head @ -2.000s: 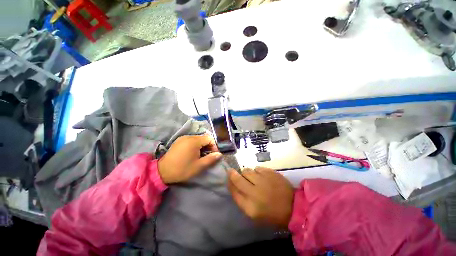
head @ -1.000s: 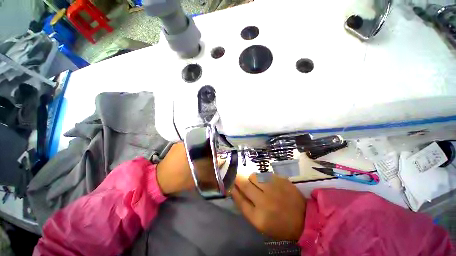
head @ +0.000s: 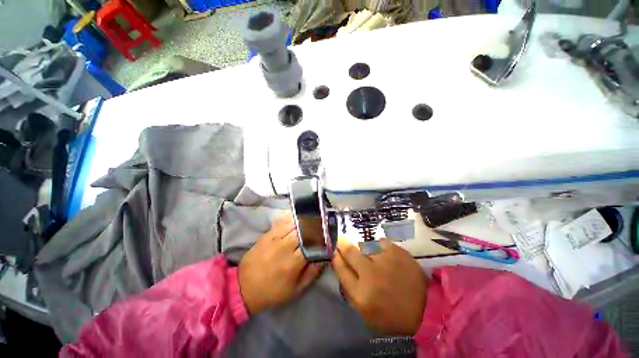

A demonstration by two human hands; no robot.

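Observation:
The grey garment body (head: pixel 186 185) lies heaped left of the white sewing machine head (head: pixel 448 140) and runs under both hands to the front. My left hand (head: pixel 277 269) rests on the cloth just left of the shiny take-up lever guard (head: pixel 312 218), fingertips beside it. My right hand (head: pixel 384 285) presses on the cloth just right of the guard, fingers pointing to it. The hands are close together. The guard and the machine head hide the needle and presser foot. Whether the fingers pinch the cloth is partly hidden.
Thread snips with a blue handle (head: pixel 483 253), a pink-red pen (head: pixel 490 242) and a black item (head: pixel 450 212) lie right of the needle area. White label packets (head: pixel 585 255) are at the right. A thread tension assembly (head: pixel 397 217) juts from the head. A red stool (head: pixel 128 29) stands at far left.
My left hand has moved slightly down and right, closer to my right hand. More grey cloth shows flat left of the machine head. The view has shifted between frames.

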